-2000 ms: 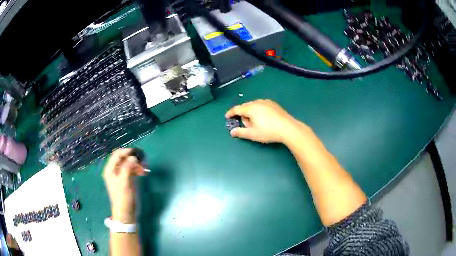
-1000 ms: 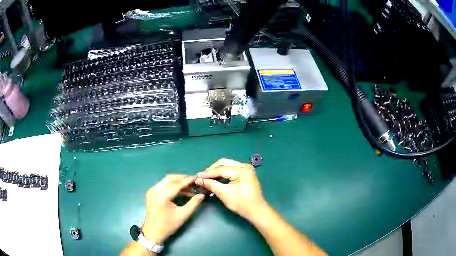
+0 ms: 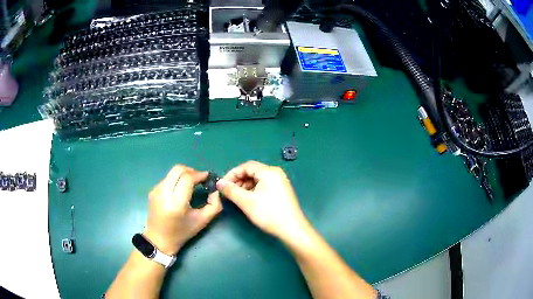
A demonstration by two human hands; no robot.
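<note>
A small dark part (image 3: 211, 181) is held between my two hands over the middle of the green mat. My left hand (image 3: 178, 204) grips it between thumb and index finger. My right hand (image 3: 260, 195) has its thumb and fingertips pinched at the part's right side. A thin lead with a pale end seems to run up from it. The fingers cover most of the part. Another small dark part with a lead (image 3: 289, 153) lies on the mat beyond my right hand. Two similar parts (image 3: 62, 184) lie at the left.
Clear plastic trays (image 3: 125, 76) are stacked at the back left, beside a silver metal unit (image 3: 248, 55) and a grey box (image 3: 330, 55) with a lit red switch. A yellow-handled tool (image 3: 431, 128), black cable and heaped parts are at right. A white sheet (image 3: 23, 233) lies left.
Over these frames my hands came together around the dark part, and another part now lies on the mat. Since the last frame, my right fingertips shifted slightly; the view tilted down.
</note>
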